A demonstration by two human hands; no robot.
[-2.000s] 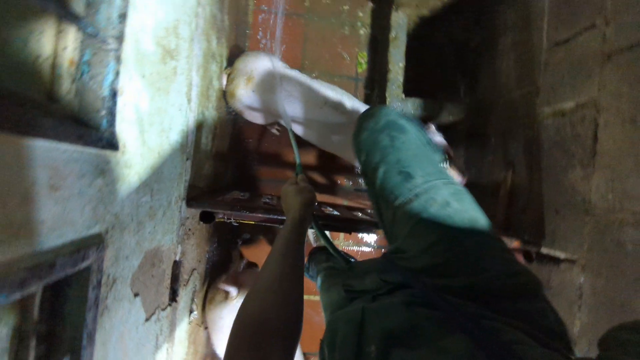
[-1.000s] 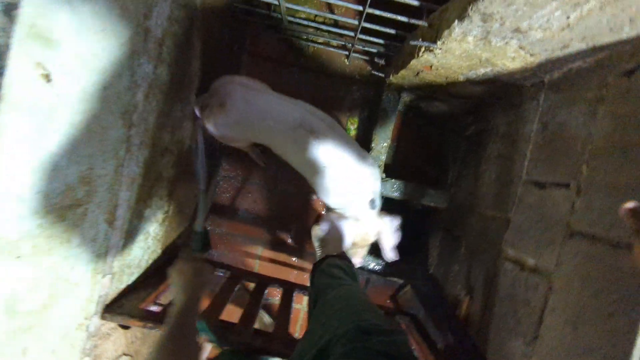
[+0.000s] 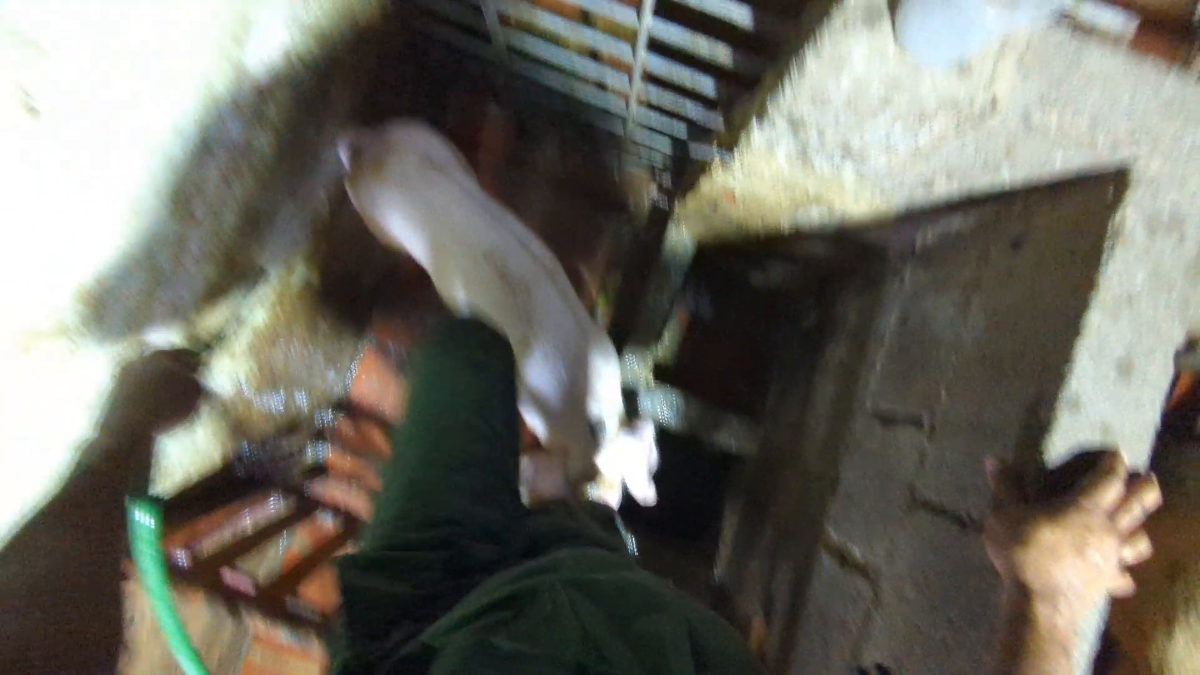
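My left hand point(image 3: 164, 386) is closed around the green hose point(image 3: 155, 572), whose lower part hangs beneath my wrist; water seems to spray from its end. My right hand point(image 3: 1078, 530) rests on the top edge of the concrete wall at the right, fingers spread, holding nothing. A pale pig point(image 3: 497, 253) stands between the walls, its rump at the upper left and its head low, beside my leg in green trousers point(image 3: 445, 422). The picture is blurred.
A metal barred grate point(image 3: 647, 70) crosses the top. A slatted frame point(image 3: 244, 525) lies over red tiles at lower left. The cracked wall point(image 3: 937, 403) runs along the right, and a lit wall point(image 3: 84, 187) stands at the left.
My right hand has come onto the wall at the right. The pig has turned from lying across the view to a steeper slant, its head nearer my legs. The view has shifted.
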